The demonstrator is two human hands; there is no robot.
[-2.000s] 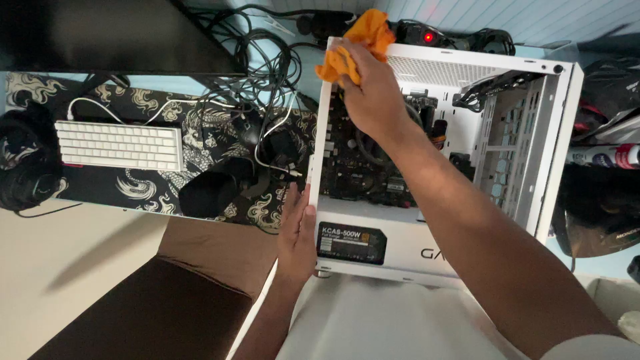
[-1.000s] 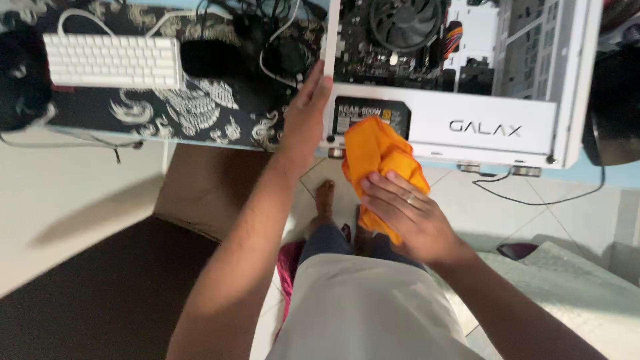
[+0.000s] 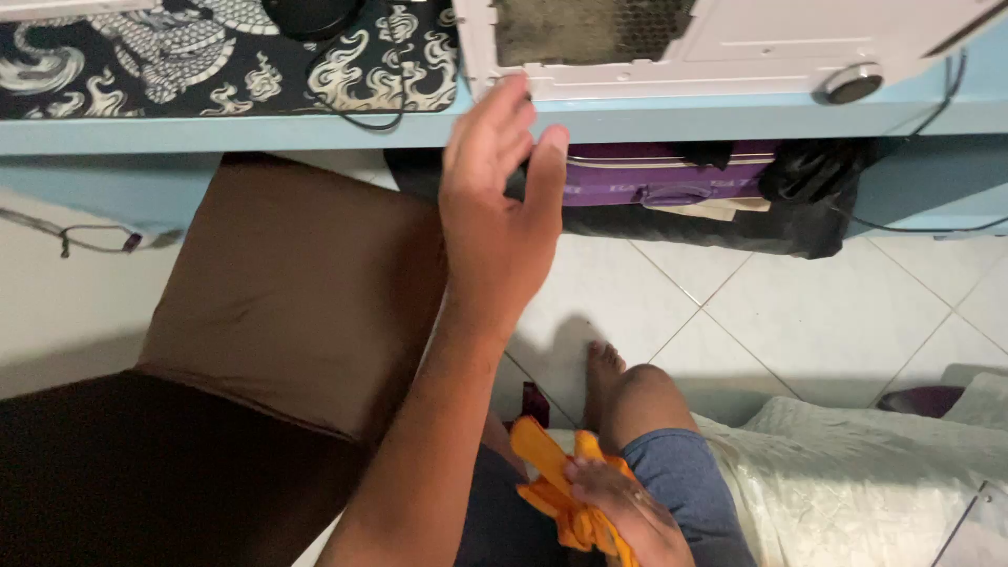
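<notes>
The underside of a white computer case [image 3: 756, 35] shows at the top, with a dusty mesh vent [image 3: 583, 31] and a round foot [image 3: 853, 83]. My left hand [image 3: 504, 165] is raised at the case's lower left corner, fingers apart; whether the fingertips touch the case I cannot tell. Low in the view, over my lap, my right hand [image 3: 630, 504] holds a crumpled orange cloth [image 3: 579, 504]. The inside of the case is out of view.
The case is at the edge of a light blue desk [image 3: 236, 135], beside a black patterned desk mat [image 3: 260, 71]. Below are a purple box [image 3: 614, 173], black bags and a tiled floor. A brown cloth-covered piece [image 3: 307, 291] stands left; a pale cover [image 3: 850, 472] lies right.
My right hand has moved with the orange cloth from the case's top edge, past its lower front, down to my lap. The case now shows its underside. The view has tilted down.
</notes>
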